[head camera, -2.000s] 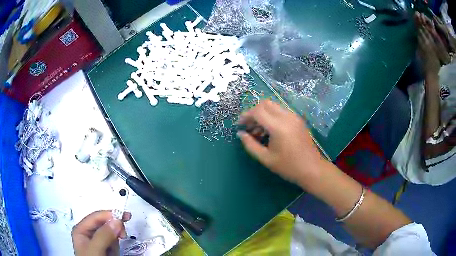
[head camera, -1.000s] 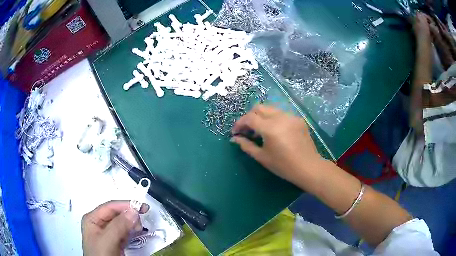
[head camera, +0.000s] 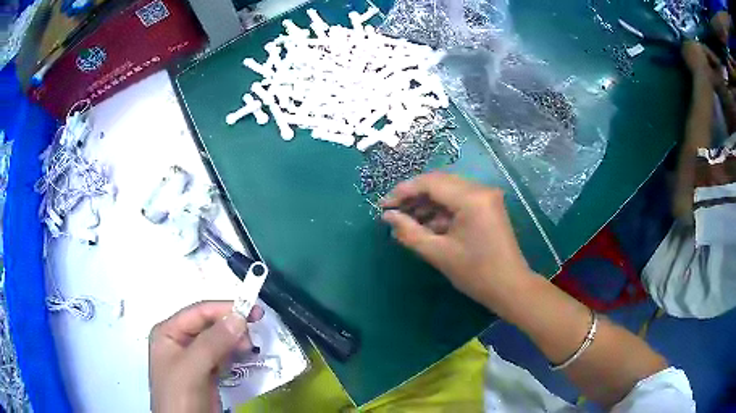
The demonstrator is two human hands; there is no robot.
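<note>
My left hand (head camera: 196,347) pinches a small white plastic piece (head camera: 253,281) between thumb and finger; its ringed end points up. My right hand (head camera: 460,230) is at the near edge of a heap of tiny grey metal pins (head camera: 397,165) on the green mat (head camera: 299,206). Its thumb and index fingertips are close together; whether a pin is between them cannot be told. A heap of white plastic pieces (head camera: 339,81) lies behind the pins. A hammer-like tool (head camera: 299,314) with a black grip and wrapped white head lies across the board edge.
White cord bundles (head camera: 69,177) lie on the white board (head camera: 121,258), beside a blue bin rim (head camera: 24,266). A red carton (head camera: 113,52) stands behind. A clear bag (head camera: 549,121) of metal parts lies right of the heap. Another person's arm (head camera: 700,121) is at the right. Yellow cloth (head camera: 436,379) is nearest.
The view has shifted, moving the bench contents right and slightly up in the picture. The white piece now shows its ringed end above my left fingers. My right hand stays at the pin heap's near edge.
</note>
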